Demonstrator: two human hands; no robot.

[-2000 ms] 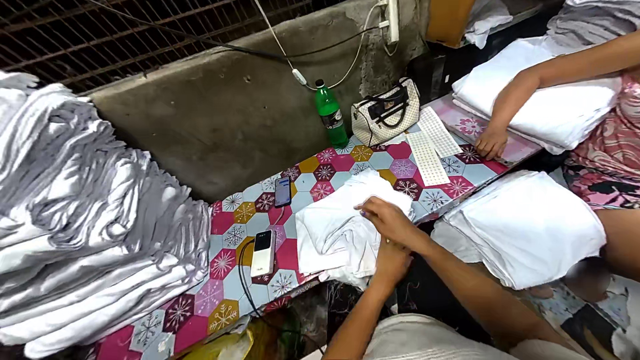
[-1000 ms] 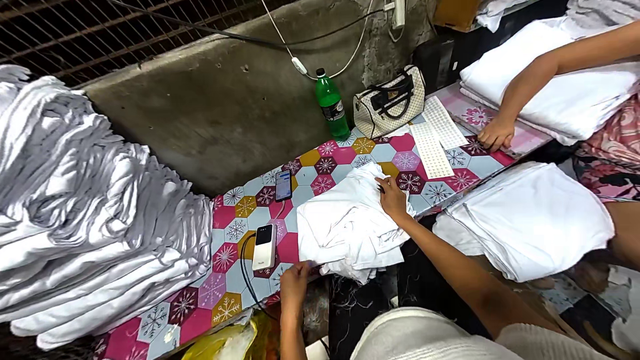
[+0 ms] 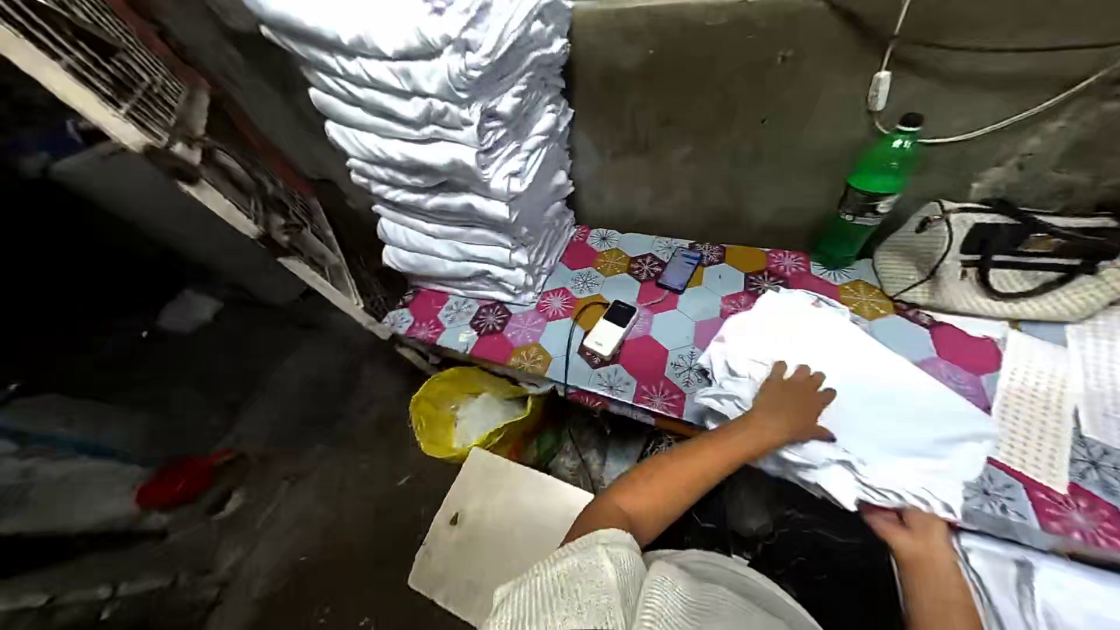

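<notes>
A folded pile of white cloth [image 3: 862, 394] lies on the hexagon-patterned table cover [image 3: 647, 376], its near edge by the table's front. My left hand [image 3: 792, 404] rests on the pile's left part with fingers spread, palm down. At the near edge of the cloth, my right hand [image 3: 906, 525] has its fingers partly tucked under the fabric, so its grip is partly hidden. A tall stack of folded white cloths [image 3: 472, 157] stands at the table's left end, apart from both hands.
Left of the pile lie a white power bank [image 3: 611, 330] and a phone [image 3: 679, 269]. Behind stand a green bottle [image 3: 871, 192] and a handbag [image 3: 997, 258]; sticker sheets [image 3: 1037, 402] lie right. A yellow bag [image 3: 472, 413] and a pale board [image 3: 499, 538] are below the front edge.
The view has swung left. My left hand has moved from the table's front edge onto the cloth; my right hand has gone from its top to the near edge. The cloth now lies flatter.
</notes>
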